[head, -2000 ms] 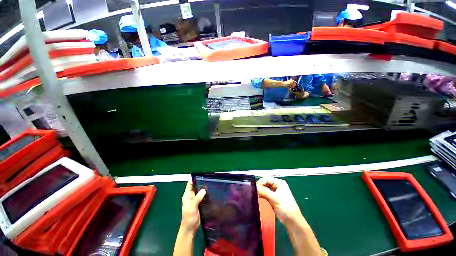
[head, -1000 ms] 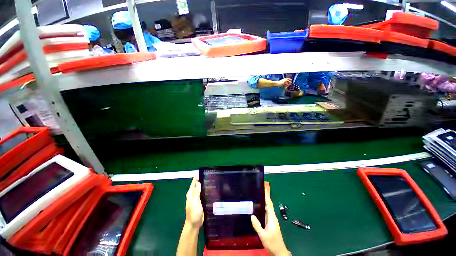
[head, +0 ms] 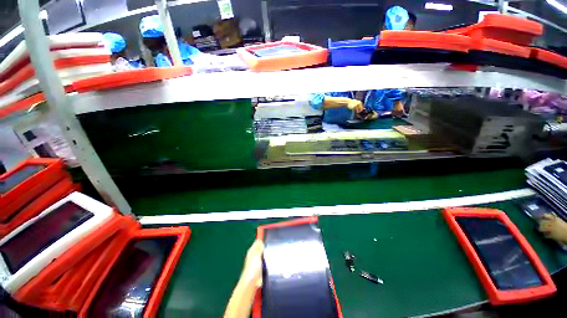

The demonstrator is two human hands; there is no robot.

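Observation:
A tablet [head: 296, 267] lies in an orange foam tray [head: 314, 220] at the bottom centre, cut off by the lower edge. Its screen is dark grey with a bright reflection. My left hand [head: 252, 268] grips the left side of the tray; its fingertips are partly hidden. My right hand is not visible. Two small dark test plugs lie on the green belt right of the tray, one upper [head: 349, 261] and one lower with a light tip [head: 372, 277].
Another orange tray [head: 547, 290] with a dark tablet lies at right. Another person's blurred hand [head: 553, 228] touches the far-right pile area. Leaning orange and white trays [head: 102, 217] stand at left. A white shelf [head: 298, 79] crosses above, with a post [head: 81, 143] at left.
The tablet's screen with a pale box no longer shows; the tablet now sits in the orange tray. My right hand has left the view. Another hand has appeared at far right.

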